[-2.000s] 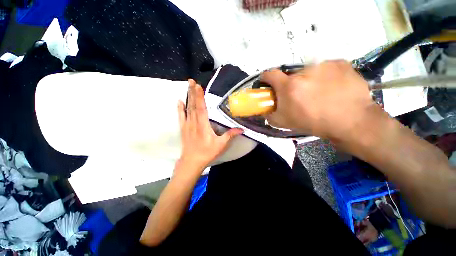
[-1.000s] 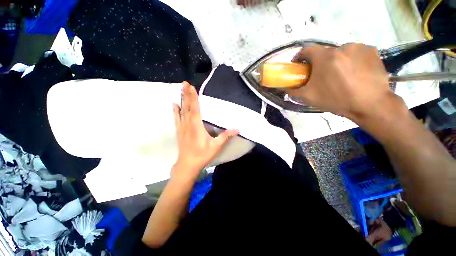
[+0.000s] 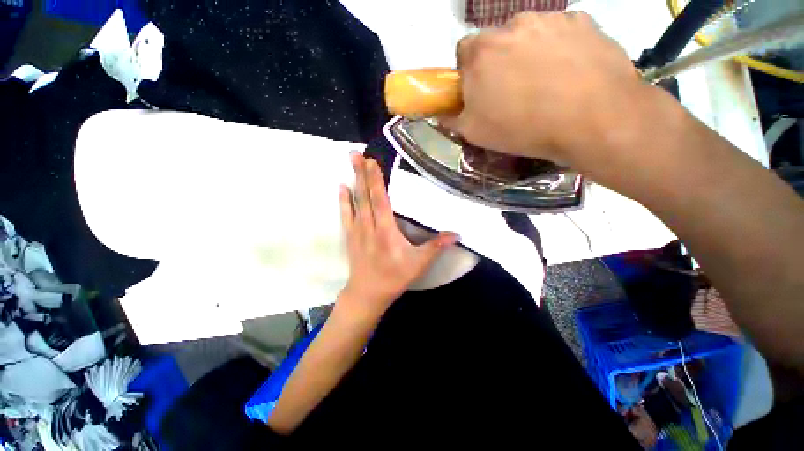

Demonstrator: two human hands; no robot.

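Observation:
The black speckled garment point(image 3: 282, 62) lies over and behind the off-white padded board point(image 3: 203, 194). A white curved strip point(image 3: 485, 233) runs along the garment's waist, right of the board. My left hand point(image 3: 377, 238) lies flat at the board's right part, fingers pointing away and thumb stretched toward the strip; it grips nothing visible. My right hand point(image 3: 547, 84) is closed around the orange-brown handle of the steam iron point(image 3: 494, 176). The iron is over the dark cloth and the strip's far edge, its tip toward the left. Whether the whole soleplate touches cloth cannot be told.
Red checked cloth point(image 3: 511, 11) lies at the table's far side. A hose point(image 3: 696, 35) runs from the iron to the upper right. A blue crate point(image 3: 617, 339) with items stands at lower right. Grey-white cloth pieces point(image 3: 35, 361) are heaped at lower left. White scraps point(image 3: 128, 53) lie upper left.
The iron has come from the white table surface left and nearer, over the garment's waist, and is turned and tilted differently. My left hand keeps its place on the board. The whole view has shifted slightly.

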